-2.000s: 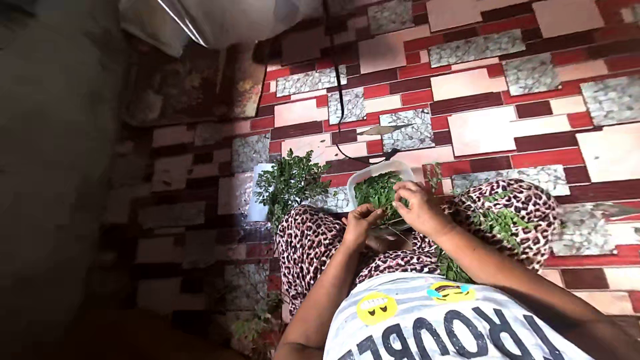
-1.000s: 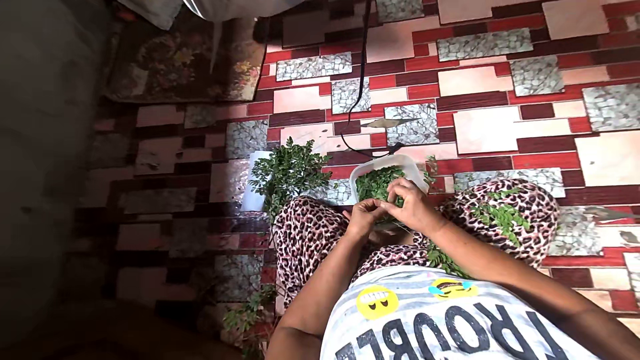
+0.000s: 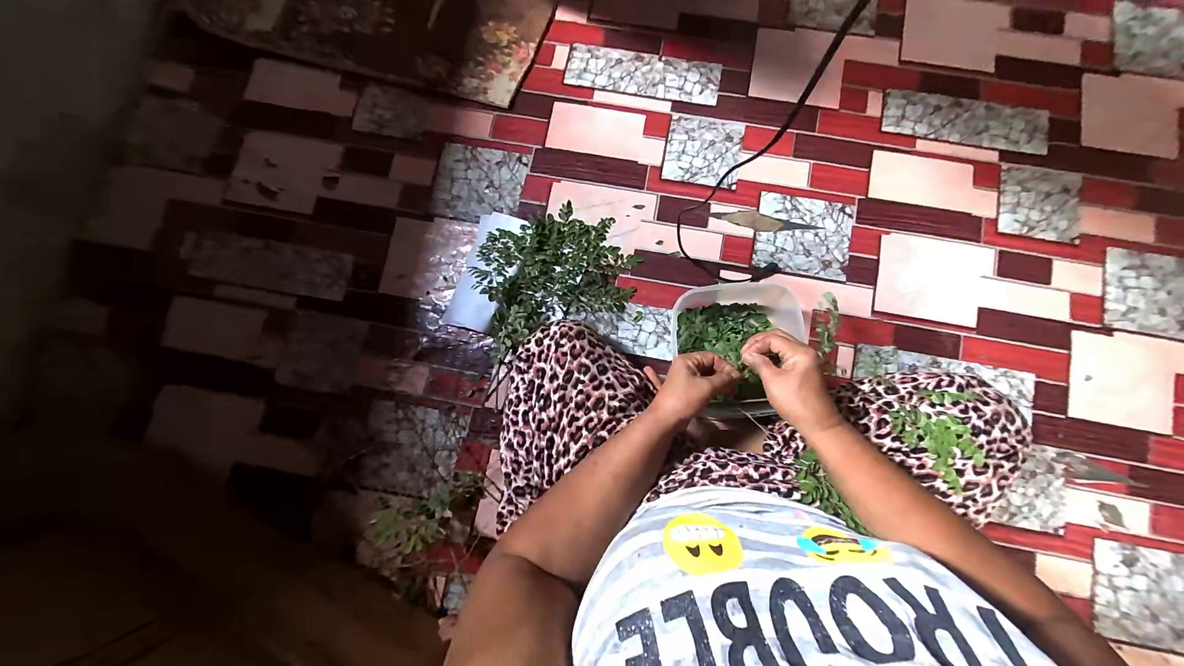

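A translucent plastic container (image 3: 786, 303) stands on the floor before my lap, with plucked green leaves (image 3: 717, 333) inside. Over its near part, my left hand (image 3: 698, 381) and my right hand (image 3: 786, 370) meet with fingertips pinched close together. Something small and green, seemingly a leaf sprig, shows between them, but it is too small to tell which hand grips it. Left of the container lies a bunch of leafy stems (image 3: 555, 264). Leaf sprigs (image 3: 939, 439) rest on my right knee, and more leaves (image 3: 823, 490) lie on my lap beneath the right forearm.
A pale blue-white sheet or object (image 3: 474, 287) lies partly under the leafy bunch. A black cord (image 3: 786, 120) curves over the patterned floor beyond the container. A floral mat (image 3: 444, 46) is at the upper left. More greenery (image 3: 407, 532) sits in shadow by my left side.
My hands stay close together over the container's near part, their fingertips now slightly further apart than one second ago. The leafy bunch and the container keep their places on the floor.
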